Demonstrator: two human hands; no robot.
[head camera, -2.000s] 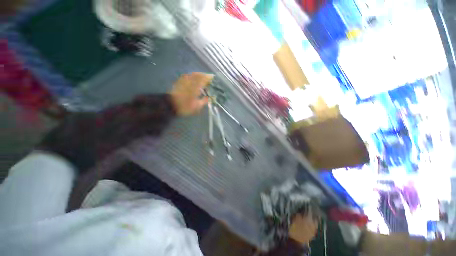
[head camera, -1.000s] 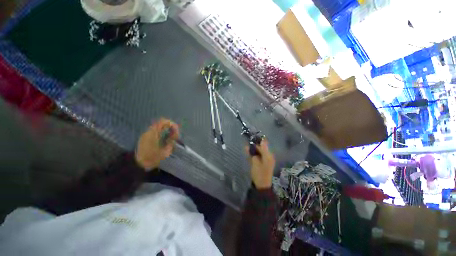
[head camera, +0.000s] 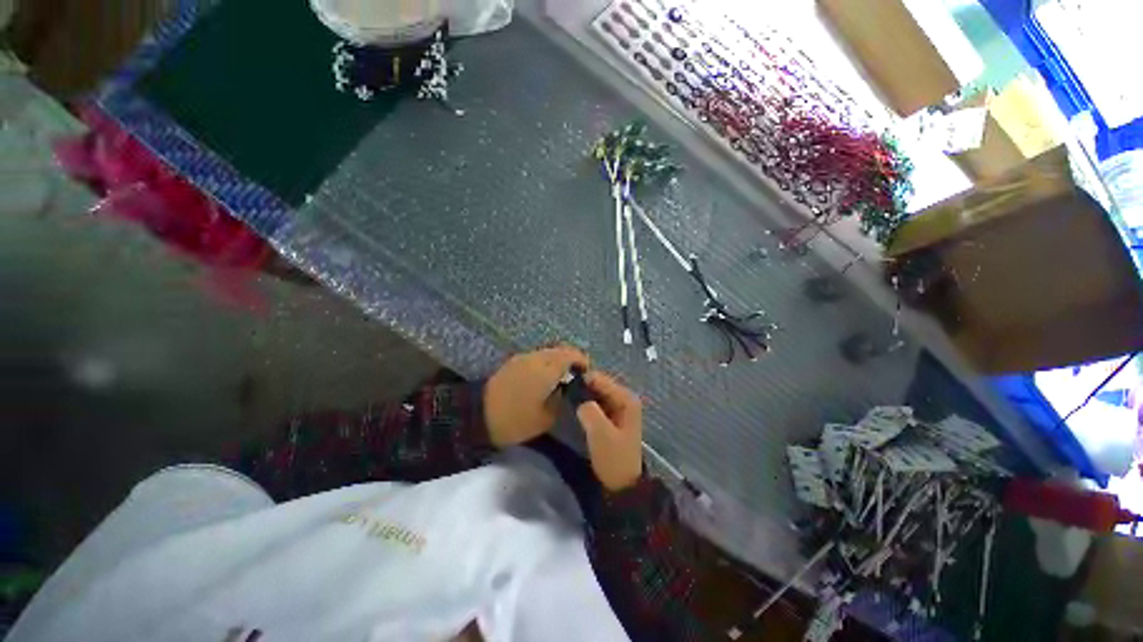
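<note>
My left hand (head camera: 533, 396) and my right hand (head camera: 610, 430) meet at the mat's near edge, both closed on a small black fitting (head camera: 575, 388) between the fingertips. A white cable assembly (head camera: 677, 474) runs out from beside my right hand, its end over the mat; its other end is hidden by the fingers. On the grey mat (head camera: 451, 226), white cable assemblies (head camera: 633, 270) lie with green circuit boards (head camera: 637, 153) bunched at their far ends. A small cluster of short black leads (head camera: 737, 331) lies to their right.
A pile of cable assemblies (head camera: 896, 470) is at the right. Behind the mat are a perforated tray (head camera: 652, 44), red-and-black wired parts (head camera: 827, 157) and an open carton (head camera: 1028, 263). A white roll (head camera: 382, 19) and a black bundle with white tips (head camera: 396, 65) are at the far left.
My hands were apart over the mat, the right at the black leads; now they are together at the near edge. The black leads lie released on the mat. The camera view has shifted.
</note>
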